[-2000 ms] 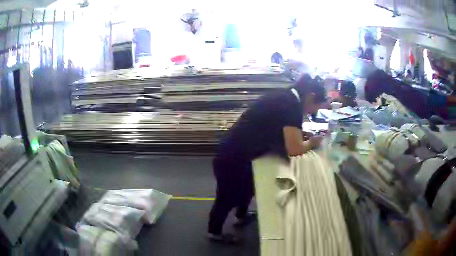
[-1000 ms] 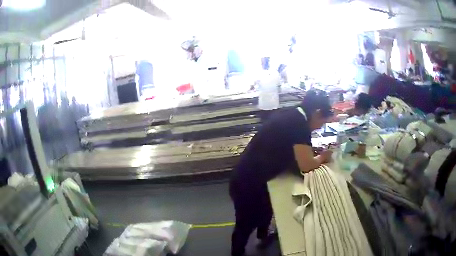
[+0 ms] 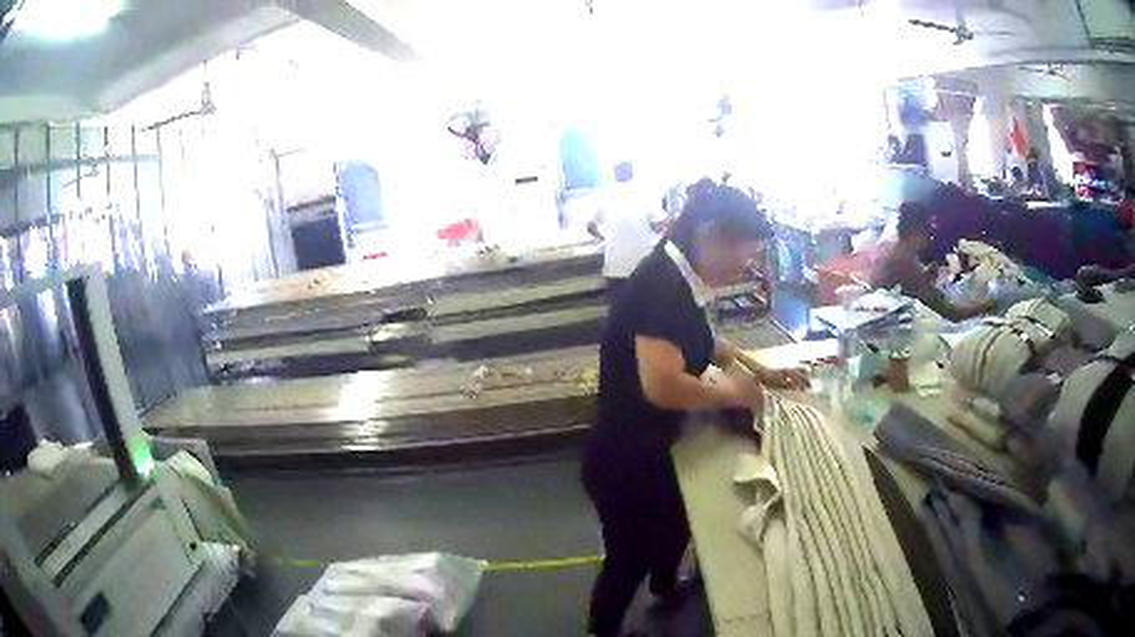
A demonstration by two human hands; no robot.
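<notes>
No hand of mine shows in the head view. A cream pleated curtain panel [image 3: 828, 523] lies lengthwise on the long beige table [image 3: 728, 548], its pleats running away from me. A loose fold sticks out at its left side. A dark band of cloth [image 3: 902, 523] lies along its right side. A person in dark clothes [image 3: 653, 361] stands at the table's left side, both hands at the far end of the pleats.
Folded curtain bundles [image 3: 1002, 342] and grey cloth [image 3: 958, 454] are piled on the right. White parcels [image 3: 386, 591] lie on the floor. Long racks [image 3: 411, 398] stand behind. A white frame [image 3: 125, 523] stands at left. Other people are farther back.
The person at the table has straightened up from a deep bend, hands still at the pleats' far end. Another person in white shows more clearly behind. My view has shifted.
</notes>
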